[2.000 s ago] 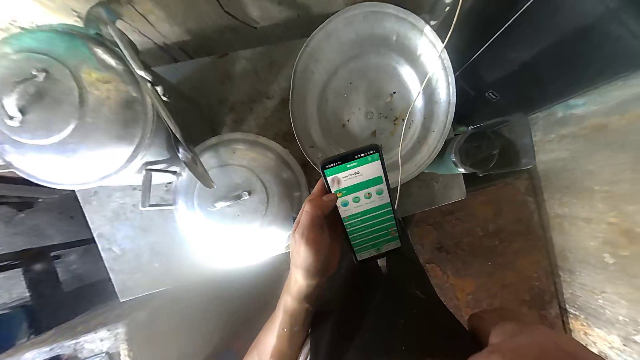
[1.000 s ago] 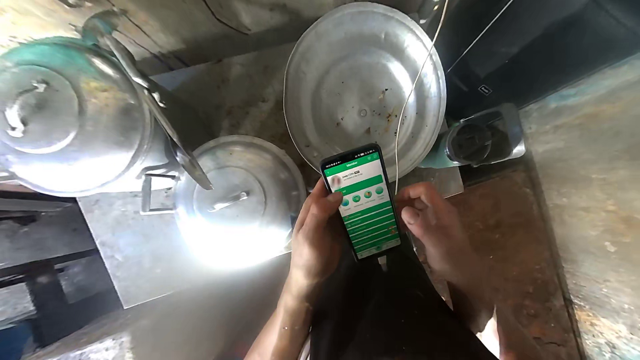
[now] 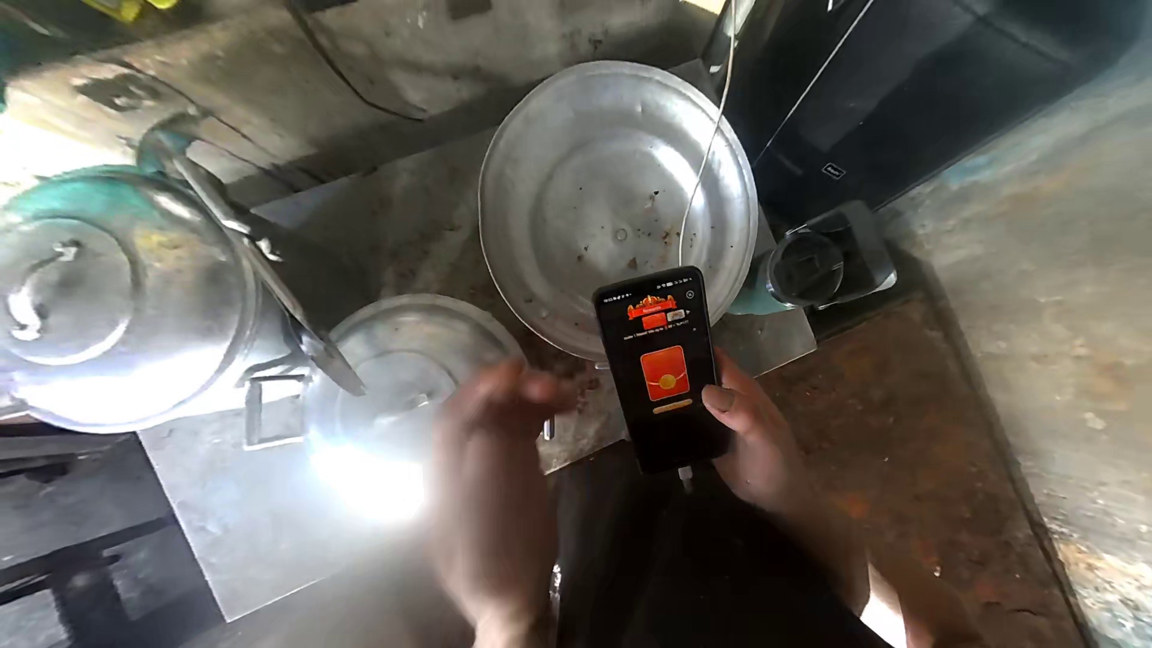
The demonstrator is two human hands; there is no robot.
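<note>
A black smartphone (image 3: 661, 373) with its screen lit is gripped by my right hand (image 3: 760, 441), the thumb lying on its right edge. The screen is dark with a red and gold picture on it. A white plug enters the phone's bottom end. My left hand (image 3: 495, 486) is blurred and off the phone, to its left, above the smaller lidded pot; whether its fingers are apart is hard to make out. Beyond the phone lies a wide round aluminium basin (image 3: 576, 171) with dark bits in it.
A large lidded aluminium pot (image 3: 117, 297) stands at the left, with a long metal utensil (image 3: 261, 261) beside it. The smaller lidded pot (image 3: 387, 369) rests on a metal sheet (image 3: 243, 531). A clear container (image 3: 859, 256) sits right of the basin, near a black cabinet (image 3: 900, 81). A white cord (image 3: 711, 144) crosses the basin.
The phone has passed from my left hand to my right hand. My left hand has come away to the left. The screen has turned from green and white to dark with a red picture.
</note>
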